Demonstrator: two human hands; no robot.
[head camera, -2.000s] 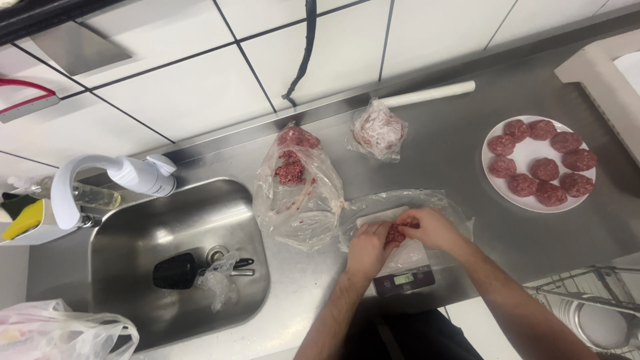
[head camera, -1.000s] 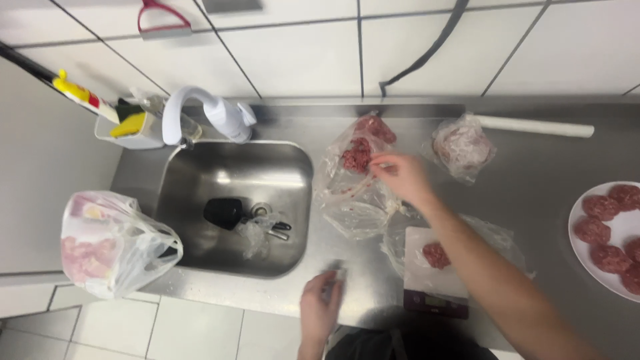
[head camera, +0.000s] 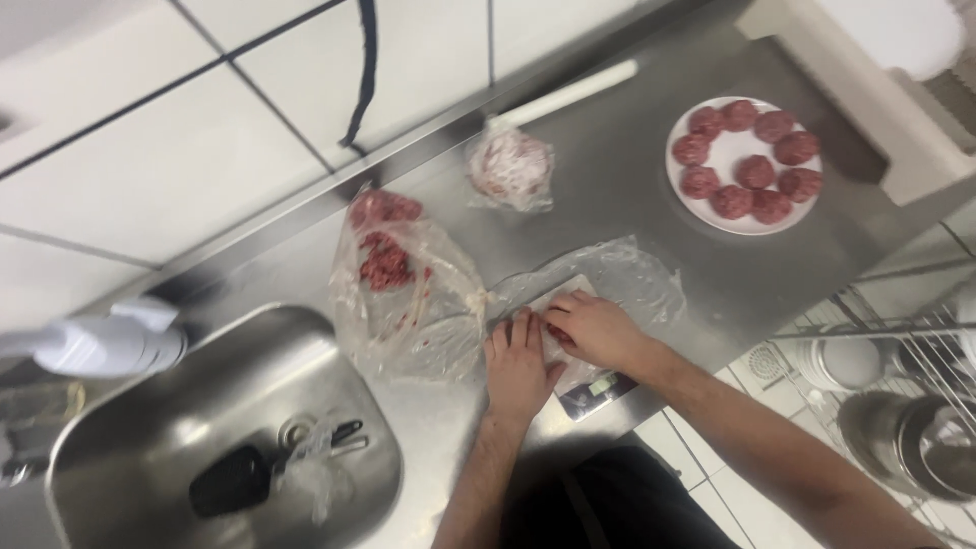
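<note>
Both hands are over a digital kitchen scale (head camera: 598, 395) covered with a clear plastic bag (head camera: 633, 278). My right hand (head camera: 591, 328) has its fingers curled on a lump of raw ground meat (head camera: 560, 334), mostly covered by them. Flat beside it, my left hand (head camera: 522, 366) rests on the plastic with its fingers extended; whether it touches the meat is hidden. To the left lies an opened plastic bag with loose ground meat (head camera: 385, 263). A white plate (head camera: 732, 156) at the upper right bears several raw meatballs (head camera: 755, 172).
A steel sink (head camera: 381, 450) at the lower left holds a black utensil (head camera: 231, 482) and crumpled plastic. Behind the scale are a wrapped bundle (head camera: 511, 168) and a white roll (head camera: 572, 93). The faucet (head camera: 107, 343) stands left, a wire rack with dishes (head camera: 846, 362) lower right.
My right hand has moved from the meat bag to the lump on the scale. My left hand, near the sink's edge a second ago, is now on the scale too. The view has swung right.
</note>
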